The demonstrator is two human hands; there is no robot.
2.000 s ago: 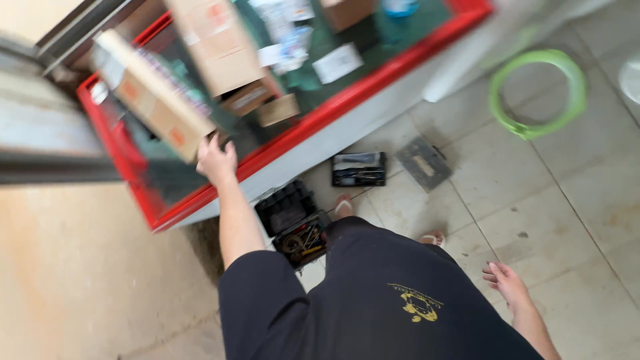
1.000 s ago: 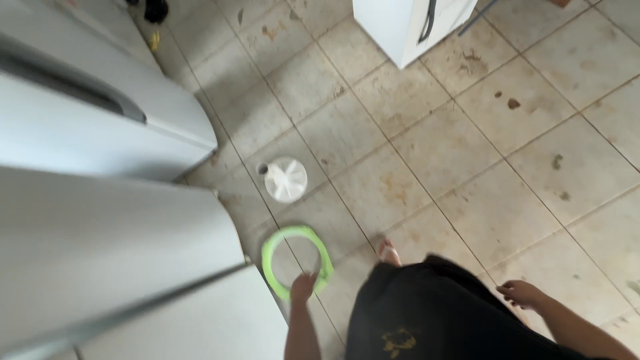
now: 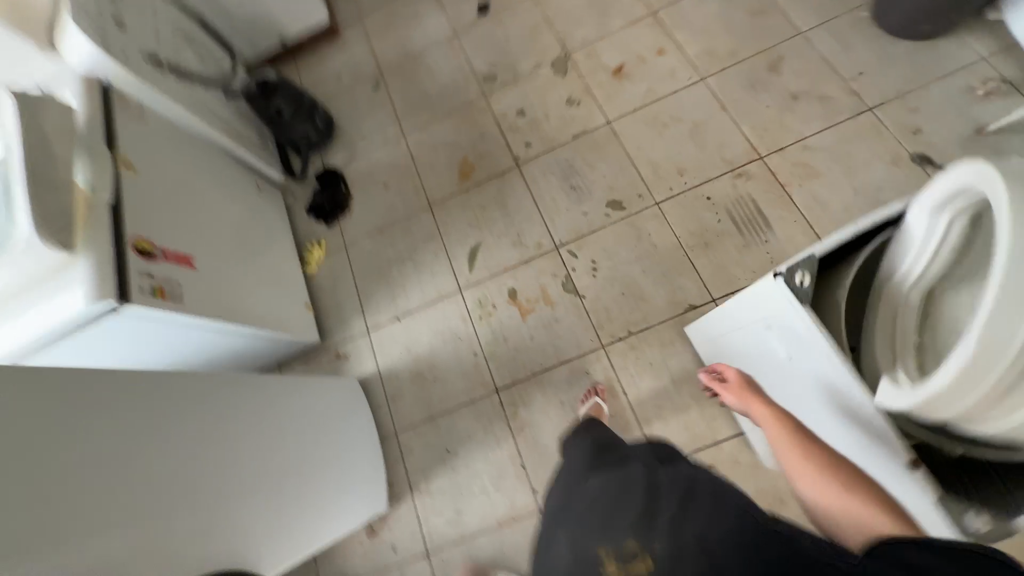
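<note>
My right hand (image 3: 730,389) hangs at the right with its fingers loosely curled; I see nothing in it. It appears in front of the white side panel of an opened washing machine (image 3: 788,360), and whether it touches the panel I cannot tell. Inside the machine's cabinet is a drum with a thick white ring (image 3: 980,296) on top. My left hand is out of the frame. Below the middle, one foot in a white flip-flop (image 3: 594,404) shows on the tiled floor.
White appliances (image 3: 208,216) line the left side, with a rounded white panel (image 3: 184,464) nearer me. A black bag-like object (image 3: 288,112), a small black item (image 3: 329,196) and something yellow (image 3: 314,256) lie beside them. Stained floor tiles (image 3: 552,192) run between; a dark round container (image 3: 920,12) stands at the upper right.
The view has moved a long way across the floor. My left hand, seen one second ago at the green ring, has left the frame. The opened washing machine has come into view at the right.
</note>
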